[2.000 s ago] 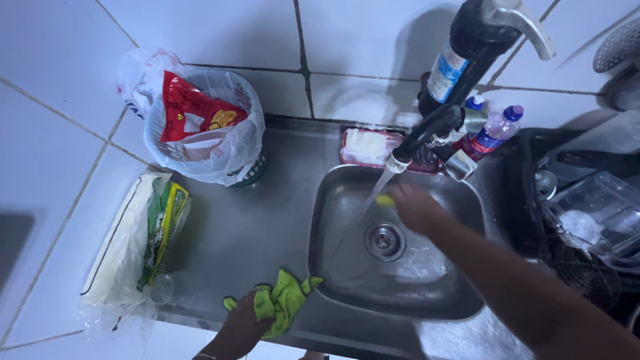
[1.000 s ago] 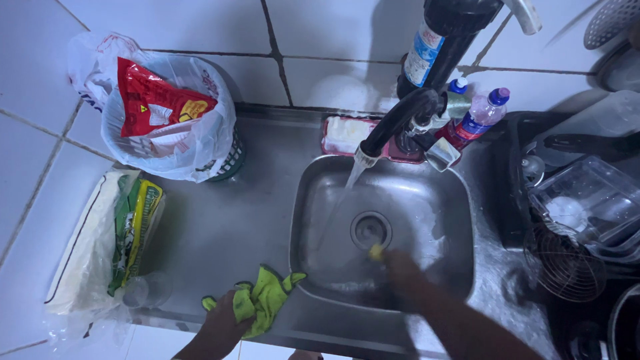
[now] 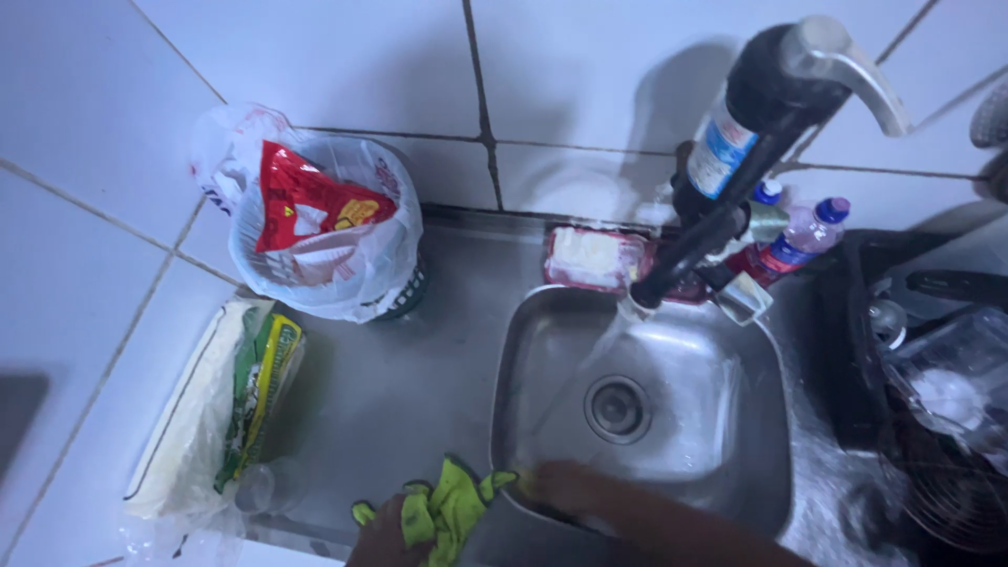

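Note:
My left hand [image 3: 394, 531] is shut on a crumpled lime-green cloth [image 3: 453, 512] with dark edging, at the near edge of the steel counter. My right hand [image 3: 563, 488], blurred, is over the near left rim of the steel sink [image 3: 776, 441], close to the cloth's right end. At its fingertips shows a small yellow thing [image 3: 526, 480], too blurred to name. A thin stream of water runs from the black faucet spout [image 3: 650, 291] into the basin, left of the drain [image 3: 618, 409].
A bag-lined bin [image 3: 346, 276] holding a red packet [image 3: 299, 201] stands at the back left. Plastic packages [image 3: 189, 409] lie at the left wall. Behind the sink are a soap tray [image 3: 594, 260] and bottles [image 3: 807, 236]. A black rack [image 3: 850, 339] with kitchenware stands right.
My right hand has moved from over the basin to its near left rim, toward the cloth. My left hand keeps hold of the green cloth. The water still runs.

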